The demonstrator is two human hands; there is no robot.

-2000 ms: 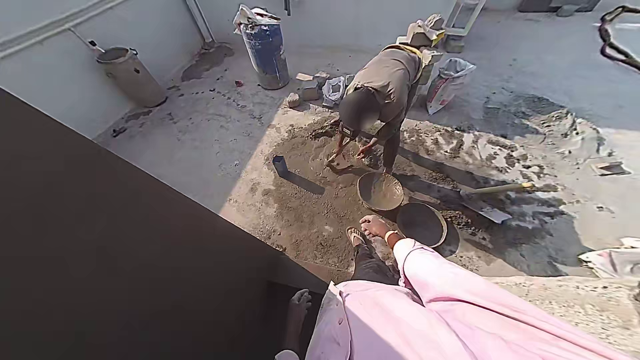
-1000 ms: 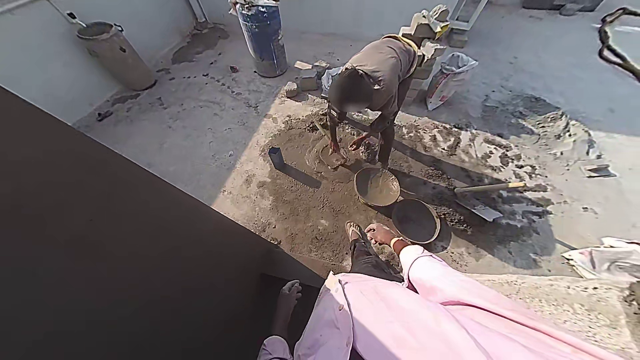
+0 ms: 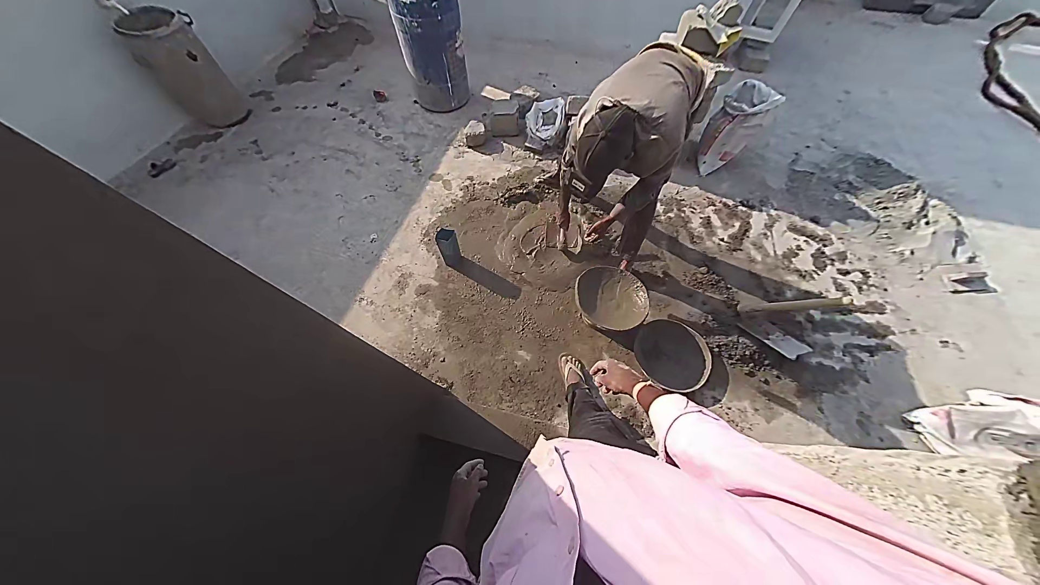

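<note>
My right hand (image 3: 615, 377), loosely curled with nothing visible in it, hangs over my leg, left of a dark round pan (image 3: 673, 355). My left hand (image 3: 468, 479) hangs low in the shade beside the dark wall, fingers bent, and I see nothing in it. Beyond the dark pan, touching it, is a second round pan (image 3: 612, 298) with wet grey mix inside. A co-worker (image 3: 642, 106) in a cap bends over a patch of wet mortar (image 3: 532, 236), both hands low at it, one at a flat tool or plate whose kind I cannot tell.
A dark wall (image 3: 203, 366) fills the left side. A small dark block (image 3: 448, 246) stands on the mortar. A shovel (image 3: 796, 305) lies right of the pans. Farther off are a blue drum (image 3: 431, 57), a grey barrel (image 3: 183, 69), concrete blocks (image 3: 504, 118) and a white sack (image 3: 739, 122).
The co-worker's hands have shifted over the wet mortar, and the body has bent further down than one second ago. My hands remain hanging low at my sides.
</note>
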